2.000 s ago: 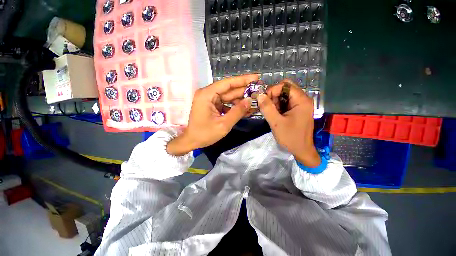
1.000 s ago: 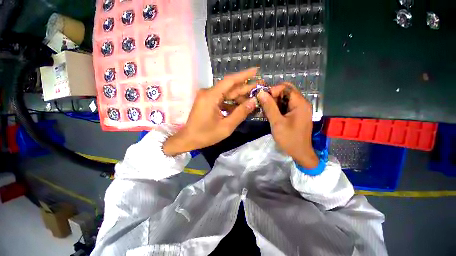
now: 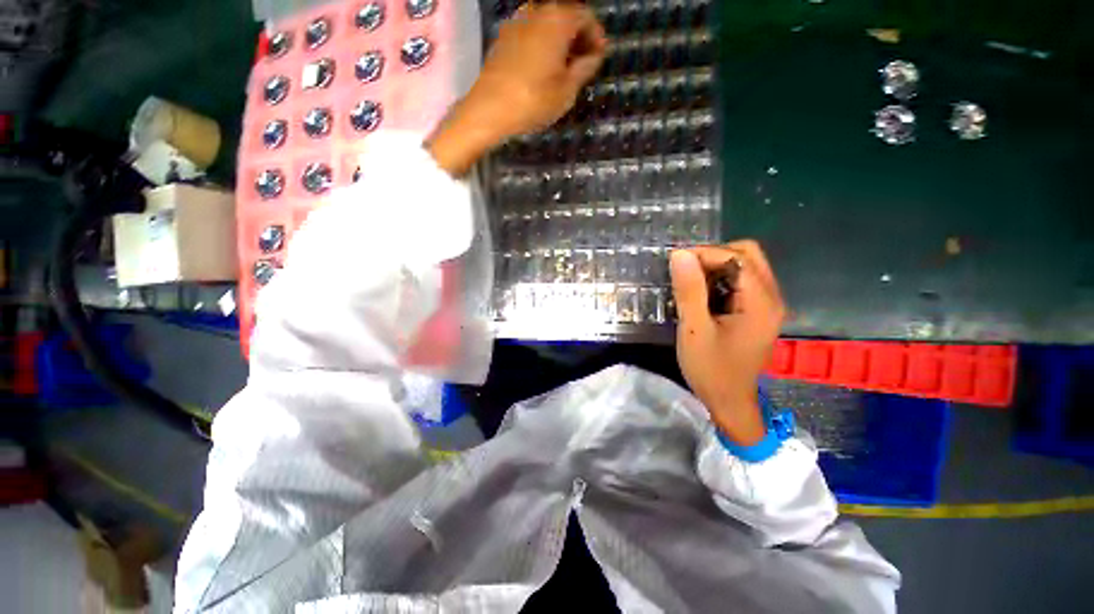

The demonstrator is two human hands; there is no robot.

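My left hand [image 3: 542, 66] is over the upper part of the clear component tray [image 3: 600, 314], fingers curled and pointing down; its fingertips are partly hidden, so I cannot tell if it holds anything. My right hand [image 3: 729, 314] is at the tray's near right corner, thumb raised, with a short dark item [image 3: 723, 286] tucked between fingers and palm. No round unit shows in either hand. The tray has rows of small cells, with dark pieces in the far rows and brass-coloured specks near its front edge.
A pink tray [image 3: 278, 214] with silver round units lies left, partly under my left sleeve. Three loose round units [image 3: 894, 124] lie on the green mat [image 3: 840, 228]. A red tray [image 3: 894, 367] and blue bin [image 3: 894, 450] are near right. A white box [image 3: 176, 236] and black hose are left.
My hands have parted. My left hand has moved from the round unit up over the far tray cells. The unit no longer shows at my fingertips. The view has shifted.
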